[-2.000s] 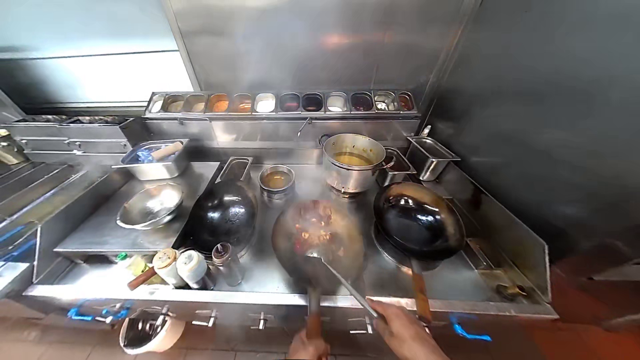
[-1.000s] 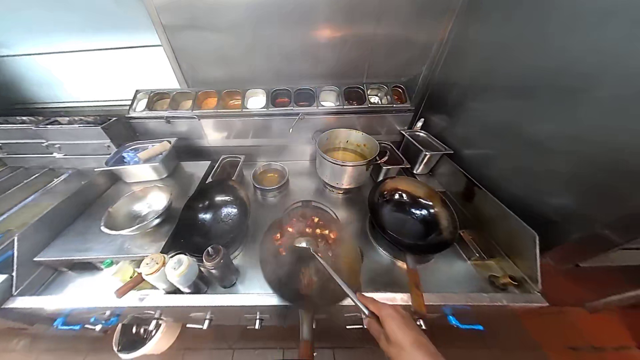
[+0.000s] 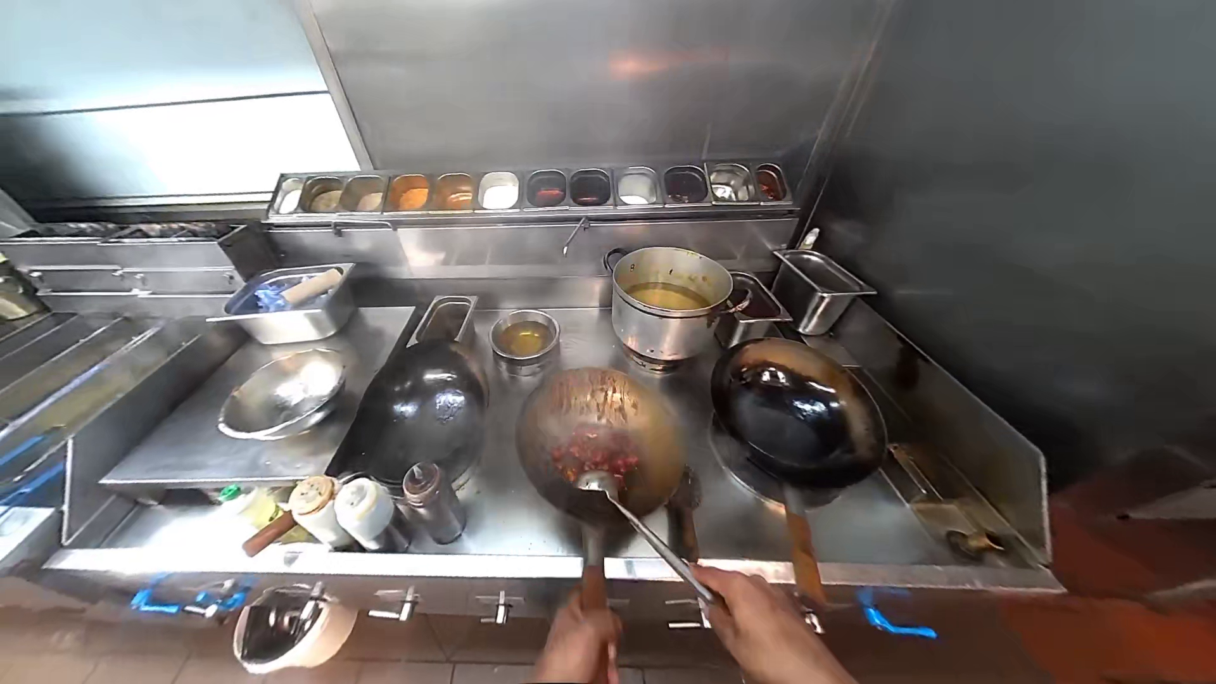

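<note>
My left hand (image 3: 581, 638) is closed around the wooden handle of the middle wok (image 3: 655, 427). With my right hand (image 3: 760, 617) I grip the long handle of a metal wok ladle (image 3: 598, 483), whose head rests inside that wok. Dark red, glossy pieces of food (image 3: 594, 451) lie low in the wok, and brown residue streaks its far wall. A second wok (image 3: 798, 413) with a wooden handle stands to the right, and a dark wok (image 3: 423, 413) is on the left. A metal pot of yellowish liquid (image 3: 670, 296) stands behind the middle wok.
Seasoning tins (image 3: 499, 191) line the back ledge. A small bowl of oil (image 3: 524, 339) stands behind the woks. Squeeze bottles (image 3: 364, 511) are near the front edge, left of the middle wok. A steel bowl (image 3: 285, 391) and a steel pan (image 3: 302, 318) sit on the left shelf. Burner knobs (image 3: 501, 608) project below.
The food in the middle wok was spread higher and now lies together near its lower side. My left hand, not visible a second ago, shows on the wok handle.
</note>
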